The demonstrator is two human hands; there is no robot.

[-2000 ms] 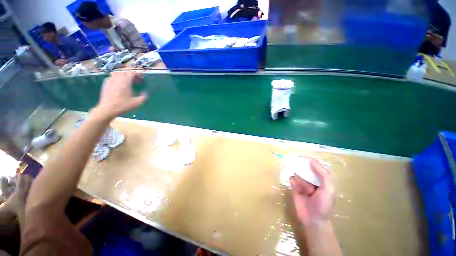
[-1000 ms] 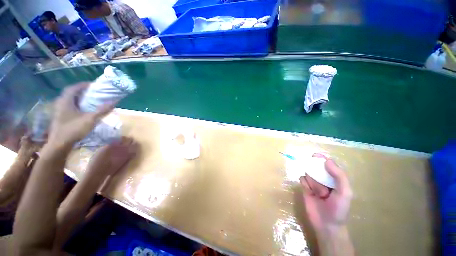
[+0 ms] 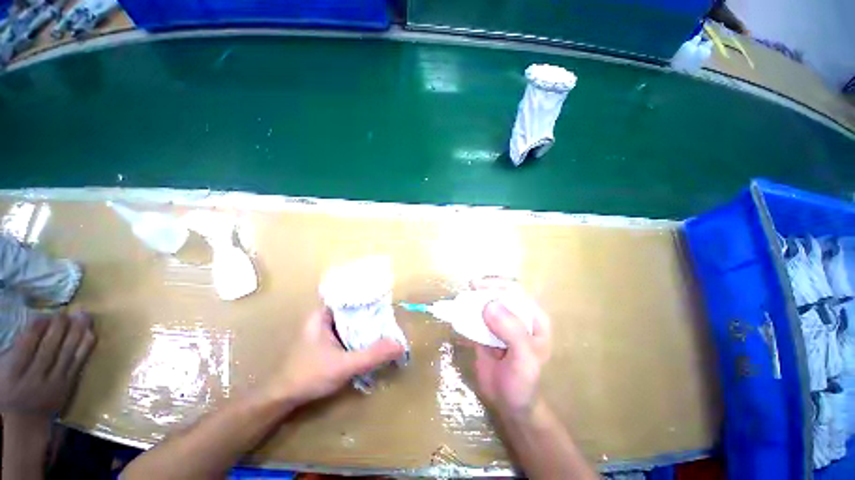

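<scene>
My left hand (image 3: 328,361) holds a white fabric piece (image 3: 366,323) over the bench, its thick gathered rim up and its open end down by my thumb. My right hand (image 3: 514,356) is shut on a white squeeze bottle (image 3: 469,314), held on its side. The bottle's teal tip (image 3: 414,307) points left, close to the right side of the piece's rim; whether they touch I cannot tell. Another white fabric piece (image 3: 542,112) stands on the green belt with its gathered rim up.
Two spare squeeze bottles (image 3: 232,267) lie on the tan bench (image 3: 600,375) at left. Another person's hand (image 3: 47,361) rests by grey-white pieces (image 3: 37,277) at far left. A blue crate (image 3: 736,328) holding white pieces stands at right. The green belt (image 3: 281,122) runs behind.
My left hand has brought a fabric piece from the far left to in front of me. The bottle's tip is now beside it. The view has tilted down and turned right.
</scene>
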